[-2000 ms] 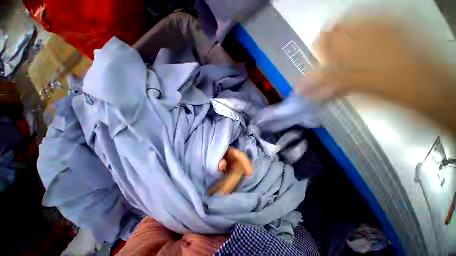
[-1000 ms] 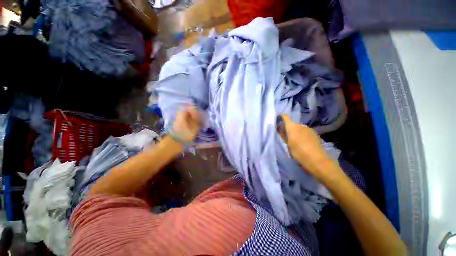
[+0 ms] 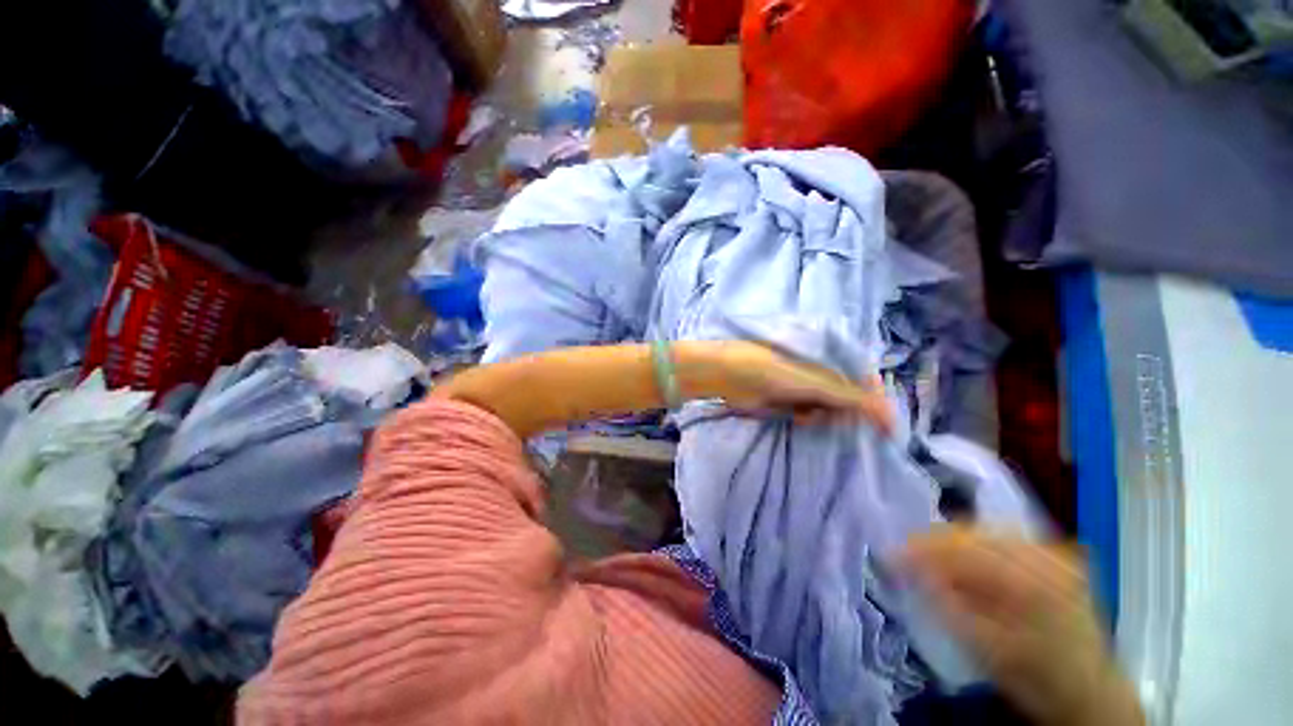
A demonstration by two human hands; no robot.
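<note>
A garment bundle (image 3: 773,241) of light blue cloth lies over my lap and the bin beside it, with long folds running towards me. My left hand (image 3: 808,390) reaches across the top of the bundle, its fingertips at the right side on the cloth; a green band is on the wrist. My right hand (image 3: 993,589) is blurred at the lower right, closed around a loose light blue piece (image 3: 929,518) that stretches up towards my left fingertips. Whether my left fingers grip the cloth is unclear.
A white sewing table (image 3: 1236,511) with blue and grey edge stands right. A red bag (image 3: 851,71) and cardboard (image 3: 667,88) lie ahead. A red basket (image 3: 185,312) and cloth heaps (image 3: 248,489) are left. A grey bin (image 3: 943,227) is behind the bundle.
My left hand has moved right, from the bundle's left side across its top. My right hand has moved down and right, drawing out cloth. The view has shifted slightly.
</note>
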